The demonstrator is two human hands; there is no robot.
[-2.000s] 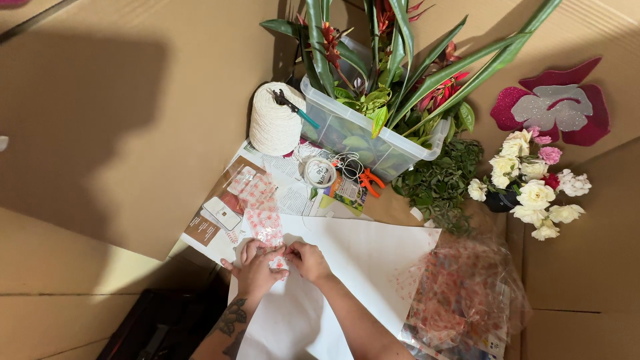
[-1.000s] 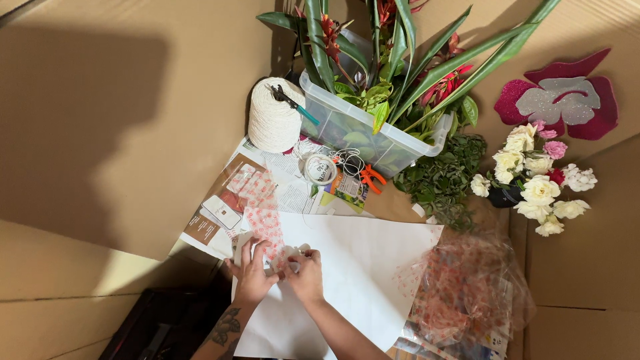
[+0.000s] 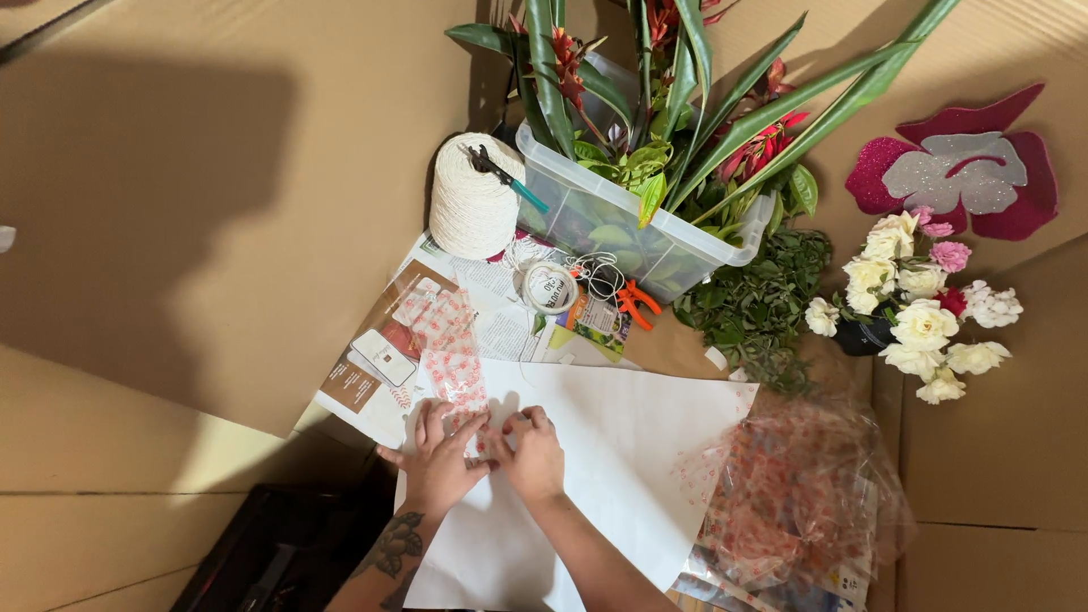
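A strip of clear wrap with a red pattern (image 3: 455,374) lies from the newspaper onto a large white paper sheet (image 3: 629,442). At its near end my left hand (image 3: 444,459) rests with fingers spread, the fingertips pressing on the strip. My right hand (image 3: 531,455) is beside it on the right, thumb and fingers pinched close to the strip's end; what lies between them is too small to tell. Both hands are over the white sheet's upper left part.
Behind stand a string cone (image 3: 476,200) with pliers (image 3: 510,178), a tape roll (image 3: 550,287), orange-handled pliers (image 3: 637,304) and a plastic bin (image 3: 629,200) of plants. To the right are leaves (image 3: 756,297), roses (image 3: 922,323) and crumpled patterned wrap (image 3: 790,501).
My left hand's fingers have spread out over the near end of the strip. My right hand has stayed close by, with its fingers shifted slightly.
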